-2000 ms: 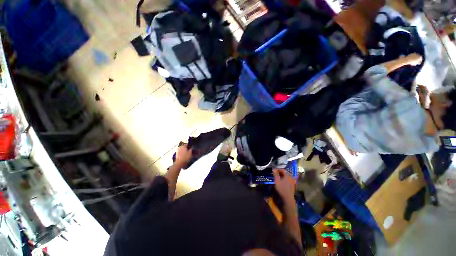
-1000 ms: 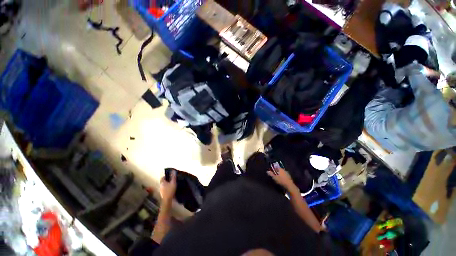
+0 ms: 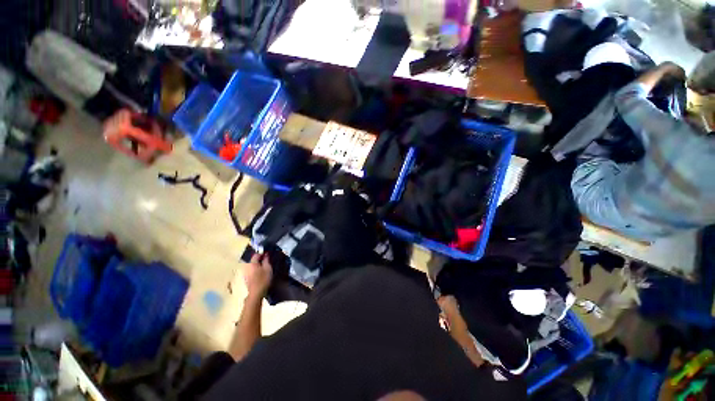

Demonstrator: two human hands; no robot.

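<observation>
My left hand (image 3: 258, 274) is at the lower left of centre, with its fingers closed on the edge of a dark cloth piece (image 3: 287, 293) that hangs beside my body. The piece partly merges with the dark cloth behind it. My right hand (image 3: 444, 313) is low at my right side, small, blurred and partly hidden by my dark top; its fingers cannot be made out. A heap of black and grey cloth (image 3: 302, 249) lies on the floor in front of me.
A blue crate of dark cloth (image 3: 502, 184) stands ahead right, another blue crate (image 3: 576, 345) lower right. More blue crates (image 3: 205, 141) and a red stool (image 3: 133, 135) are ahead left. Blue bins (image 3: 145, 301) stand left. A person in a light blue top (image 3: 666, 176) is at the right.
The view has turned and moved forward over the floor heap. The left-side table has mostly left the picture. My left hand still holds the dark piece; my right hand is now lower and less visible.
</observation>
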